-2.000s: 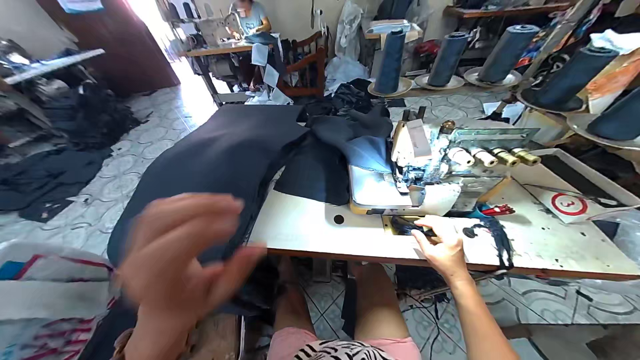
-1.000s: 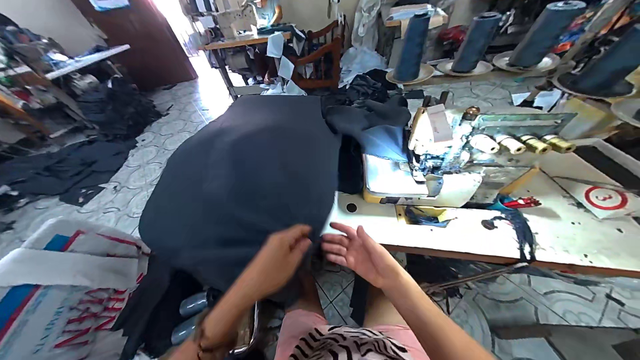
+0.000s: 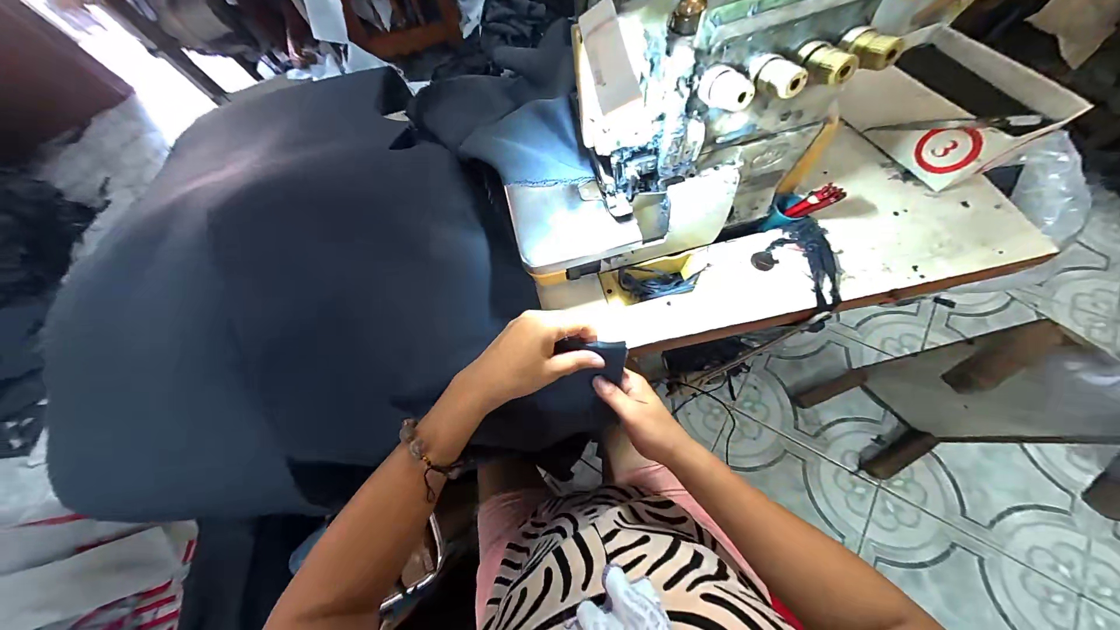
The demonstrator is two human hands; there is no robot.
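Note:
A large piece of dark navy fabric (image 3: pixel 350 289) spreads over the left end of the sewing table and hangs down on its left. My left hand (image 3: pixel 534 354) grips the fabric's edge between thumb and fingers, just in front of the table edge. Close beside it, my right hand (image 3: pixel 639 407) pinches a folded corner of the same fabric. Behind the hands stands an overlock sewing machine (image 3: pixel 656 149), its lamp lit. Near its presser foot (image 3: pixel 619 203) lies a lighter-looking blue piece of fabric (image 3: pixel 534 144) with a stitched edge.
On the white tabletop (image 3: pixel 910 236) are dark thread scraps (image 3: pixel 818 254), a small blue cup (image 3: pixel 781 213) with red-handled items, and a box (image 3: pixel 1006 105) holding a metal tool. A yellow-edged recess (image 3: pixel 665 273) holds dark thread. A wooden stand (image 3: pixel 980 394) is on the tiled floor at right.
Two seconds ago my right hand was at the yellow recess and my left was raised over the fabric. Both hands have come together, and now hold the fabric's edge. The view is closer to the table.

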